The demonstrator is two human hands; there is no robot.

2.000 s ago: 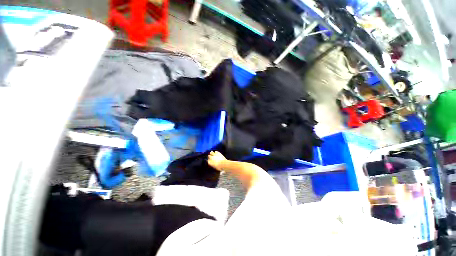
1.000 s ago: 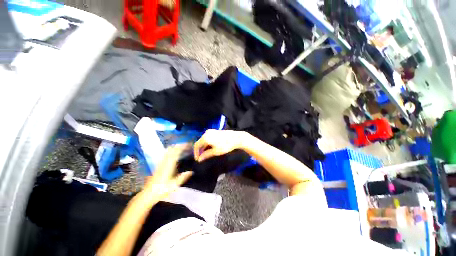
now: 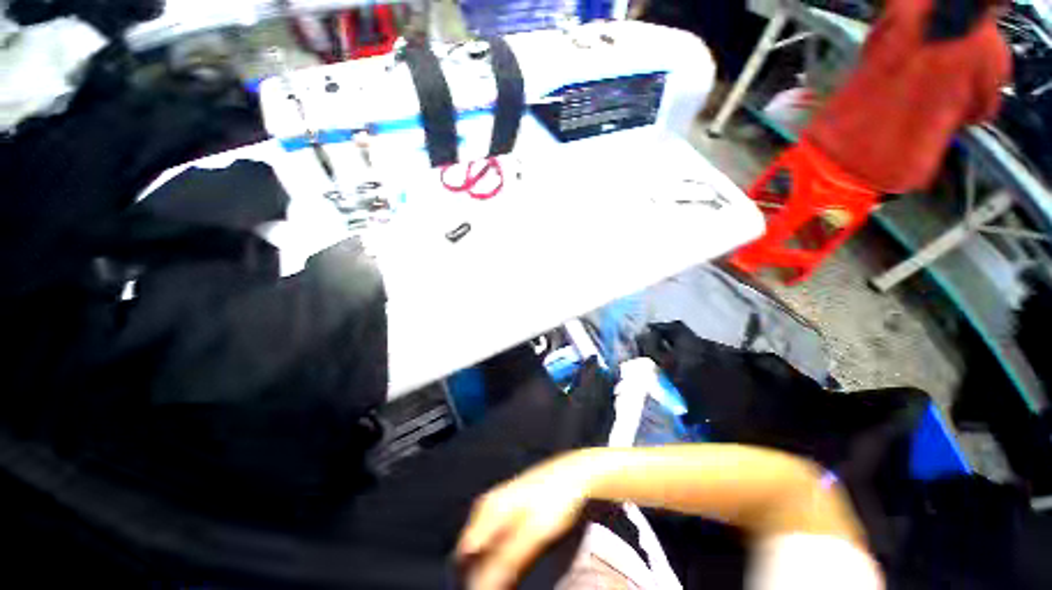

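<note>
Black cloth (image 3: 461, 461) hangs below the table edge and in front of me. My right hand (image 3: 521, 524) is at the bottom centre, blurred, its fingers curled onto this cloth; the fingertips are partly hidden. My left hand is not in view. A large black garment heap (image 3: 254, 334) covers the left of the white sewing table (image 3: 542, 271). The machine head (image 3: 381, 98) stands at the back of the table, with the needle area (image 3: 363, 202) at its left end.
Two black straps (image 3: 505, 95) hang over the machine arm. Red-handled scissors (image 3: 487, 179) and a small dark tool (image 3: 459, 232) lie on the bed. More black cloth (image 3: 761, 392) lies at a blue crate (image 3: 937, 444). A person in red (image 3: 894, 98) sits on a red stool (image 3: 813, 207).
The view has swung left from the crate to the machine table. My right hand, with black cloth at it, has come to the bottom centre. My left hand has gone out of view.
</note>
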